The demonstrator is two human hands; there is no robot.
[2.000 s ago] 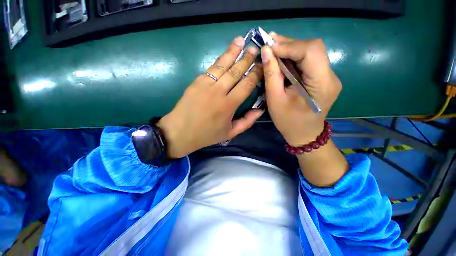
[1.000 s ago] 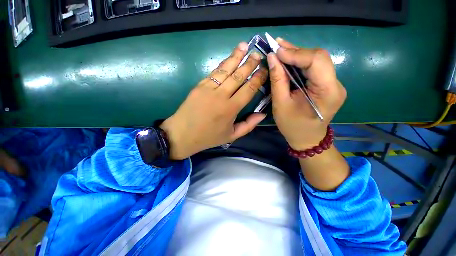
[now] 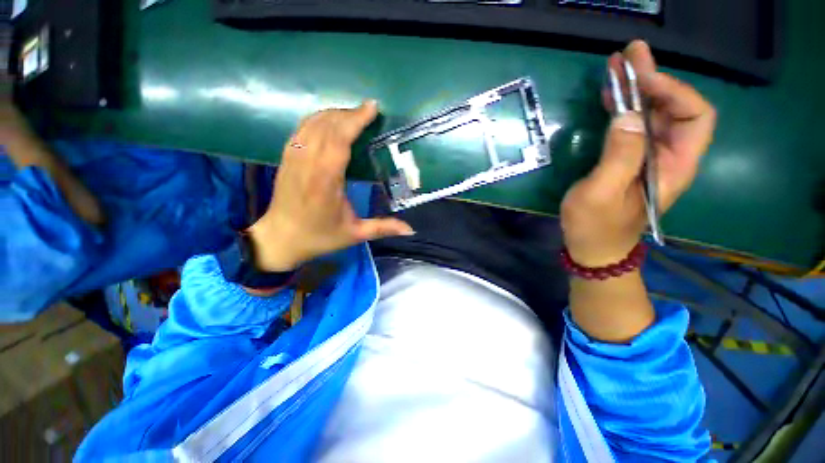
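Note:
A silver-and-black phone middle frame (image 3: 494, 140) lies tilted on the green mat near its front edge, its left end jutting past the edge. A small pale strip (image 3: 410, 169) sits inside its window near the left end. My left hand (image 3: 318, 185) is just left of the frame, thumb and fingers spread, holding nothing. My right hand (image 3: 638, 149) is to the right, away from the frame, and holds the silver tweezers (image 3: 650, 185) with their two legs slightly apart, tips up.
A long black tray (image 3: 380, 24) with frames in its pockets runs along the back of the green mat (image 3: 226, 99). Another dark tray or box (image 3: 80, 54) is at far left. Another person's blue sleeve and arm (image 3: 54, 194) are at the left.
My hands have moved apart, uncovering the frame. My left hand has let go of it and opened. My right hand has drawn the tweezers off to the right. The view has shifted and turned.

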